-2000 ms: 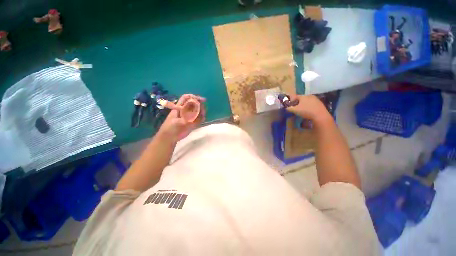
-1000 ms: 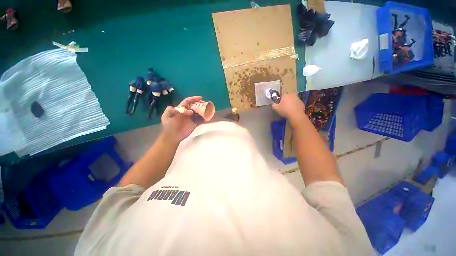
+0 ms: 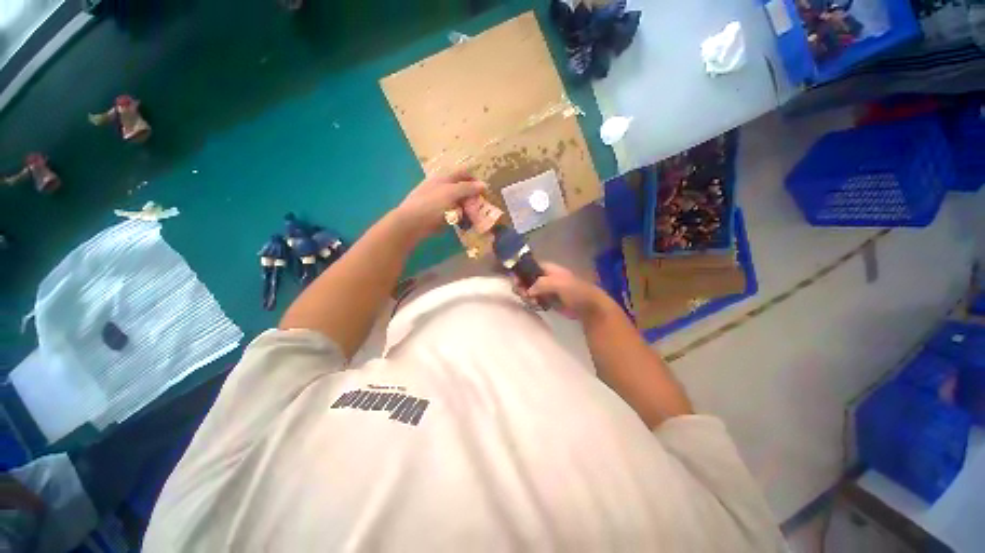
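Note:
My left hand holds a flesh-coloured upper body over the near edge of the stained cardboard. My right hand holds a dark leg piece with a pale band at its top. The two parts meet or nearly meet in front of my chest; whether they are joined cannot be told. A pale square with a round white spot lies on the cardboard sheet just beyond. Several dark leg pieces lie grouped on the green bench at left.
Upper bodies lie at the far left. A ribbed white sheet is at left. A black bundle, crumpled tissue and blue crate are at the far right. A full parts box and blue crate stand lower right.
My right hand has moved from the white spot towards my chest with the leg piece. My left hand has brought the upper body right to meet it. The view has turned.

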